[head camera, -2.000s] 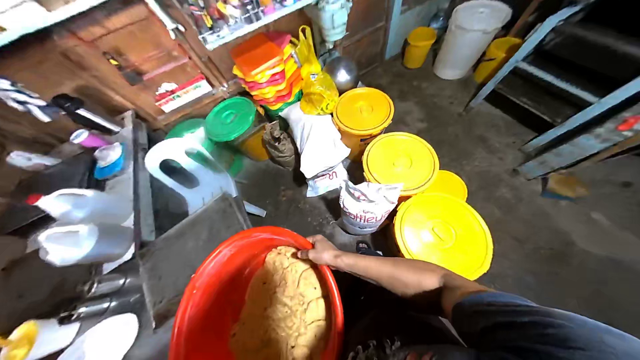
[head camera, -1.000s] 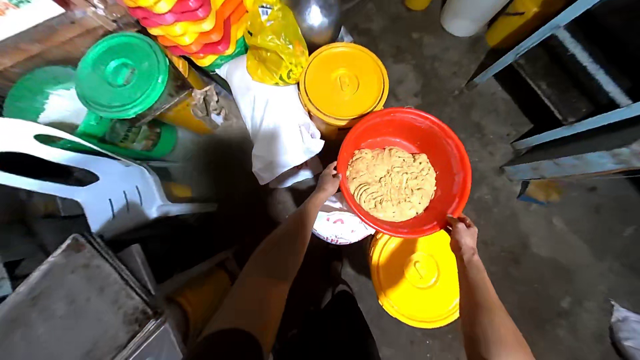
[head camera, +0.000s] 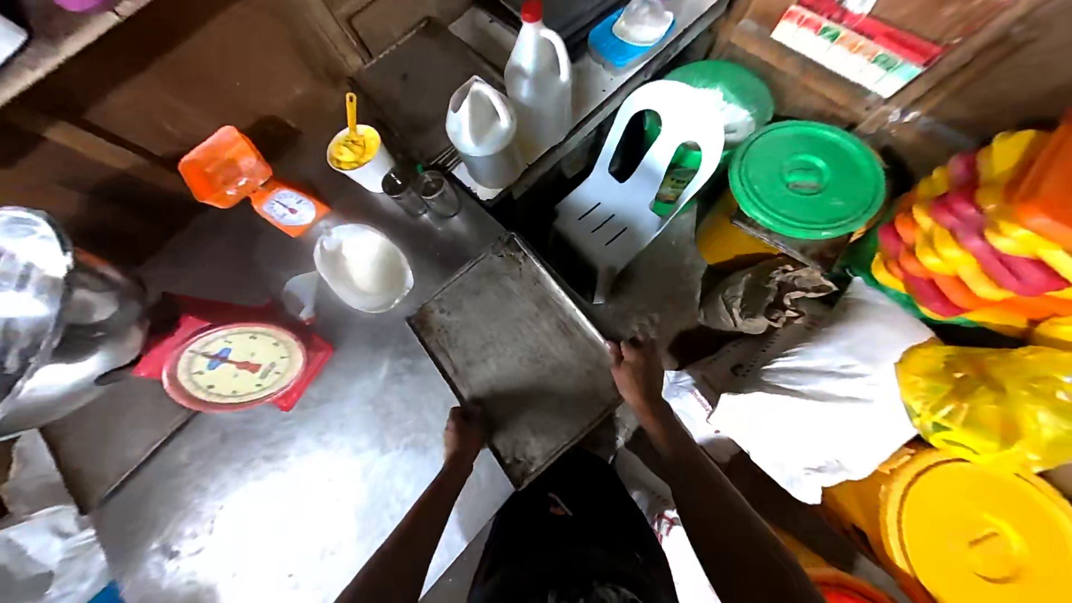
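A worn metal baking tray (head camera: 523, 356) lies at the right edge of the metal table (head camera: 352, 469), held by both of my hands. My left hand (head camera: 465, 434) grips its lower left edge, and my right hand (head camera: 638, 373) its right edge. To the left of the tray are a white plastic pitcher (head camera: 364, 266) and a red dial scale (head camera: 243, 366). The rim of a red basin (head camera: 846, 584) shows at the bottom right, away from my hands; its contents are hidden.
Behind the tray stand glasses (head camera: 437, 194), a white tub (head camera: 365, 167) and plastic jugs (head camera: 538, 84). A white plastic chair (head camera: 624, 209) is just beyond the table's right edge. Rightward are a green-lidded bucket (head camera: 806, 180), a white sack (head camera: 837, 402) and a yellow-lidded bucket (head camera: 980, 528).
Both hands have let go of the red basin with the tan mixture and now hold the metal tray. The view has swung left to the table.
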